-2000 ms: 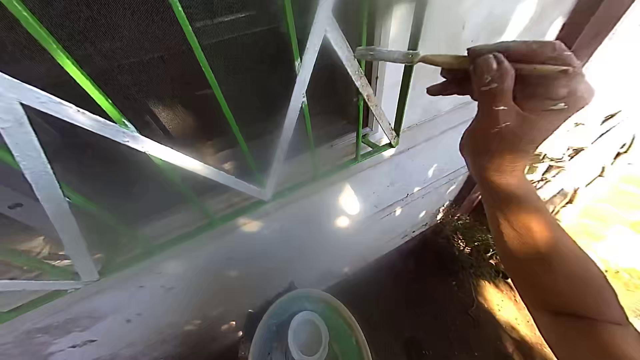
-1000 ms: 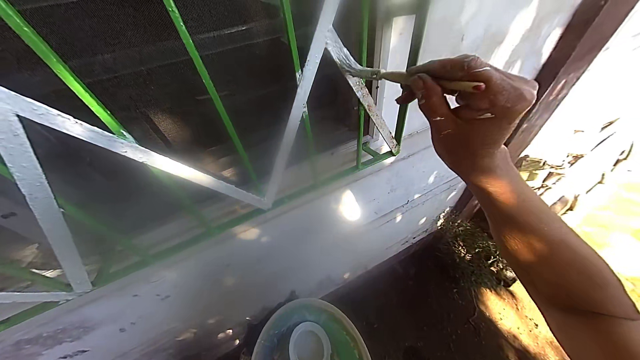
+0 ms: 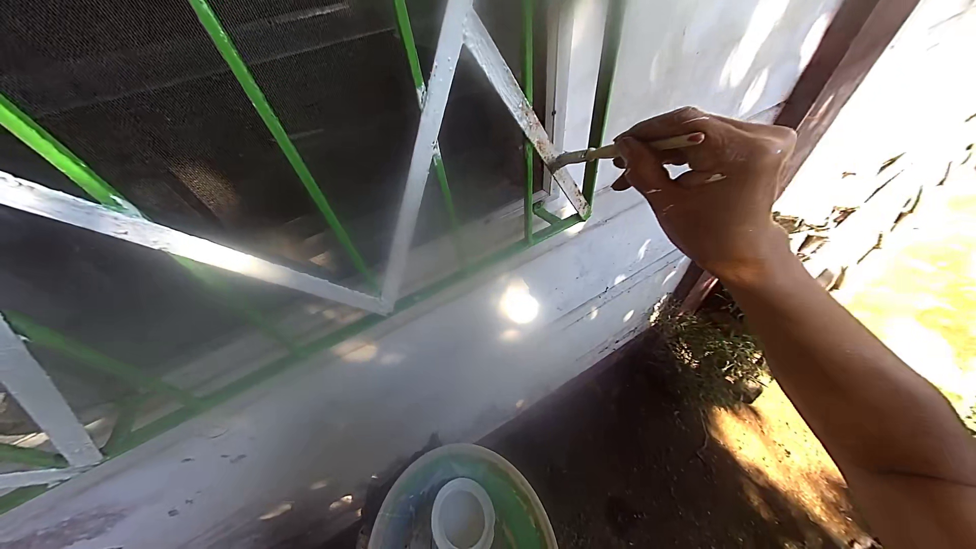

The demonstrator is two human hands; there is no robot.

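Note:
My right hand (image 3: 705, 183) grips a paintbrush (image 3: 610, 152) by its handle. The bristles touch the lower part of a slanted metal bar (image 3: 518, 103) of the window grille, where white paint gives way to rusty, bare-looking patches. Other slanted bars (image 3: 229, 263) of the grille are white, and the thin upright bars (image 3: 263, 107) are green. Below the window is a round container (image 3: 537, 499) with green and white paint smears, and a smaller white cup (image 3: 463, 512) sits in or on it. My left hand is out of view.
Behind the grille is a dark mesh screen (image 3: 114, 91). The white wall (image 3: 488, 381) runs beneath it, with a brown post (image 3: 831, 69) at the right. A leafy plant (image 3: 709, 351) grows at the wall's foot, beside bare soil (image 3: 610, 457). Haze blurs the middle of the view.
My right hand has brought the brush down along the slanted bar, from near its upper part to near its lower end. The brush stays in the same hand.

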